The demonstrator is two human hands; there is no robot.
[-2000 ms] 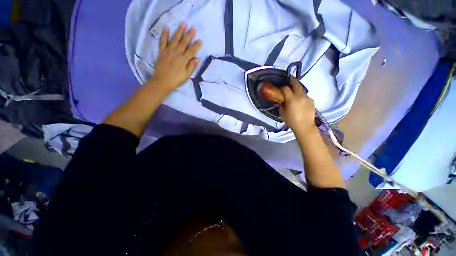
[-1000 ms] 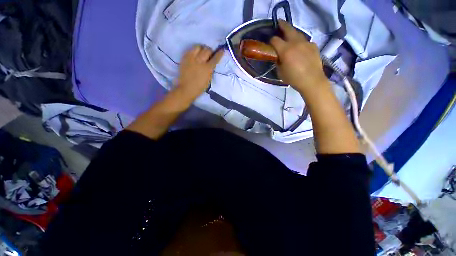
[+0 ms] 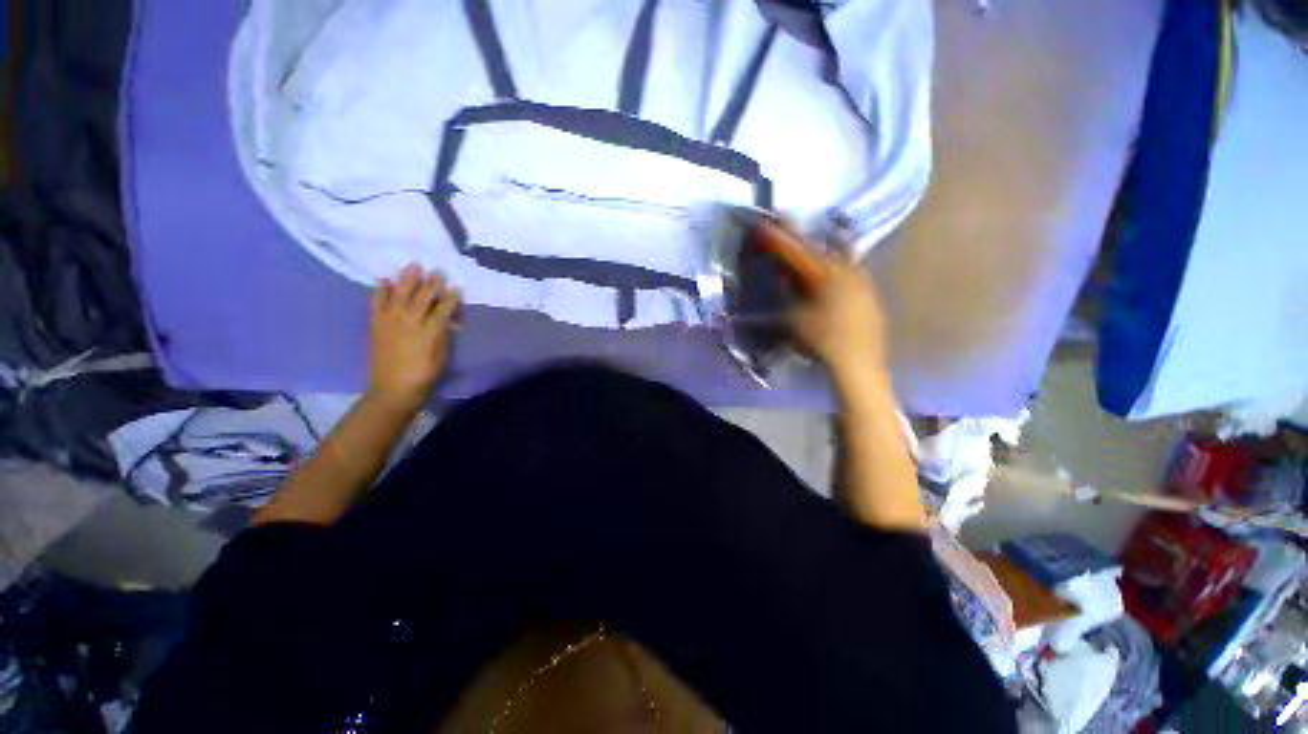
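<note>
The pale blue-white garment (image 3: 373, 129) lies spread on the purple pressing table (image 3: 194, 230). Dark grey strips form a long closed shape (image 3: 610, 132) on it, with more strips running up from it. My right hand (image 3: 844, 318) is closed on the orange-brown handle of the steam iron (image 3: 749, 294). The iron is blurred and sits at the right end of the strip shape, over the garment's near edge. Its soleplate contact cannot be told. My left hand (image 3: 413, 333) rests with fingers apart at the garment's near left edge, holding nothing.
A brown scorched area (image 3: 1011, 158) marks the table's right side. A blue-edged pale table (image 3: 1245, 273) stands at the right. Dark cloth heaps (image 3: 58, 273) lie at the left, a pale folded heap (image 3: 215, 452) at the near left, and red items (image 3: 1183, 566) at the lower right.
The iron has moved toward me, down to the garment's near edge. My left hand has let go of the cloth and moved left and nearer. The garment lies flatter, with the full strip shape showing.
</note>
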